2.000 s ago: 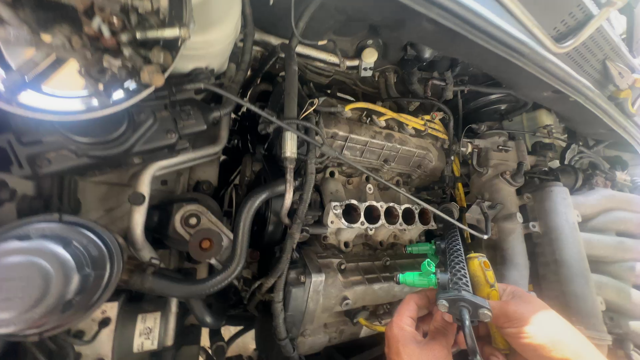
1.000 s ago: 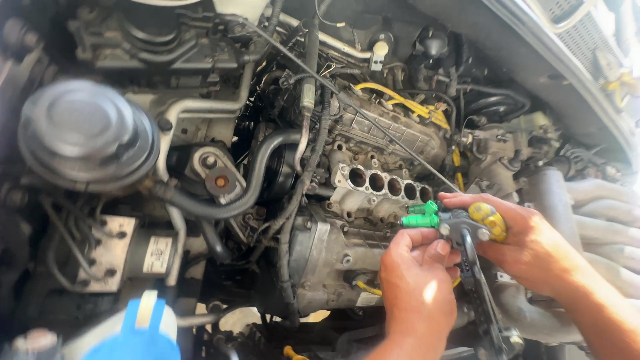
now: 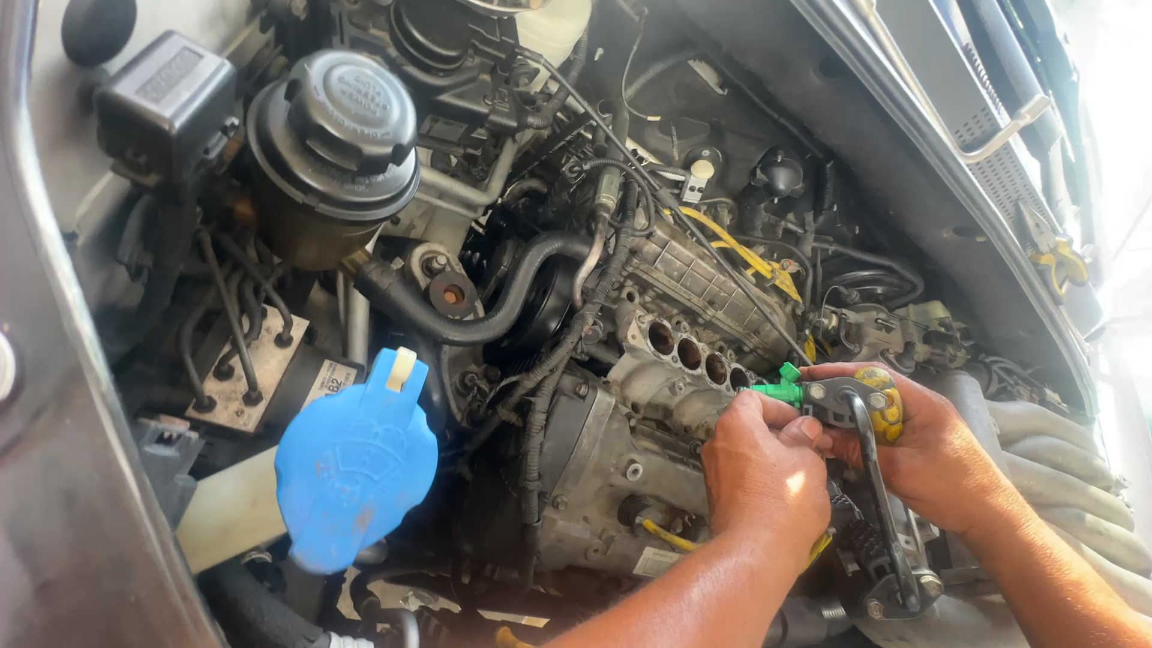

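Note:
At the lower right, my left hand (image 3: 765,463) has its fingers closed around the end of a green fuel injector (image 3: 781,389). The injector sits on a fuel rail (image 3: 832,400), a dark assembly with a bent metal pipe (image 3: 877,486) running down from it. My right hand (image 3: 909,441) grips the rail from behind, beside a yellow part (image 3: 882,405) with dark marks. Just beyond my fingers lies the lower intake manifold flange (image 3: 688,353) with several round open ports. The far side of the rail is hidden by my hands.
An engine cover casting (image 3: 711,279) with yellow wires (image 3: 751,256) lies behind. At left are a power steering fluid reservoir (image 3: 333,144) and a blue washer fluid cap (image 3: 355,463). A thin dark rod or cable (image 3: 666,193) crosses the bay. Pliers (image 3: 1053,247) rest at the upper right, near a ribbed aluminium manifold (image 3: 1053,459).
The rail has turned in my hands, its pipe now pointing down and right. My left fingers have moved onto the green injector. The view has shifted to the left.

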